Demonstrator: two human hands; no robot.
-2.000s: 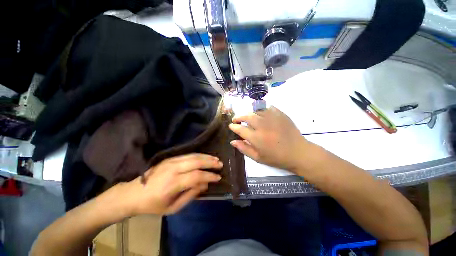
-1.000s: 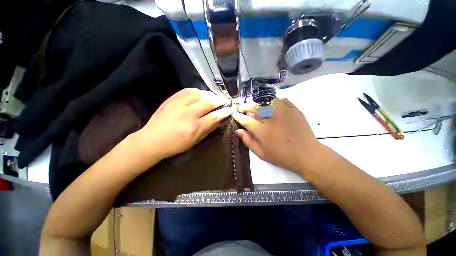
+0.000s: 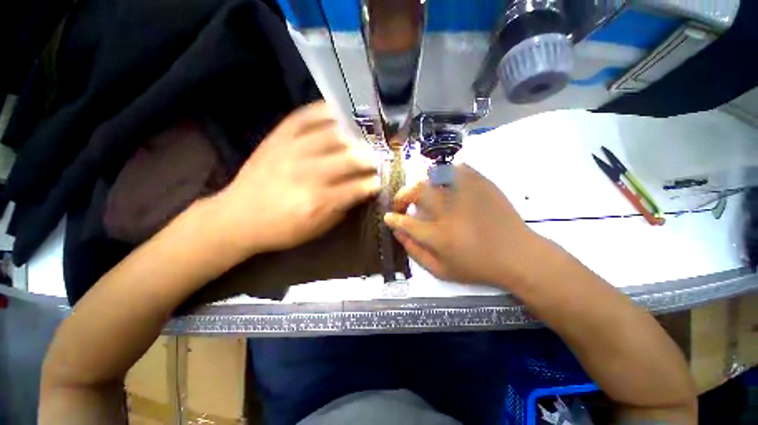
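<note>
A brown cloth panel point(image 3: 324, 259) lies under the machine head, with a narrow dark strip point(image 3: 389, 249) along its right edge below the needle area. The black garment point(image 3: 191, 66) is bunched to the left, with a maroon-brown patch point(image 3: 162, 181) on it. My left hand point(image 3: 303, 183), blurred, lies over the brown panel just left of the needle area. My right hand point(image 3: 457, 224) has its thumb and fingertips on the strip's right edge, close to the presser foot point(image 3: 395, 151). The needle point is too bright and small to make out.
The white machine head point(image 3: 465, 58) stands over the work, with a grey dial point(image 3: 536, 66). Thread snips point(image 3: 627, 187) and a yellow-green stick lie to the right. A dark thread crosses the table. The ruler-marked edge point(image 3: 465, 319) runs in front, with a blue crate point(image 3: 540, 392) and cardboard below.
My left hand has moved from the panel's front part up beside the needle. The brown panel and strip have moved away from me, baring the table's front edge. My right hand stays near the needle.
</note>
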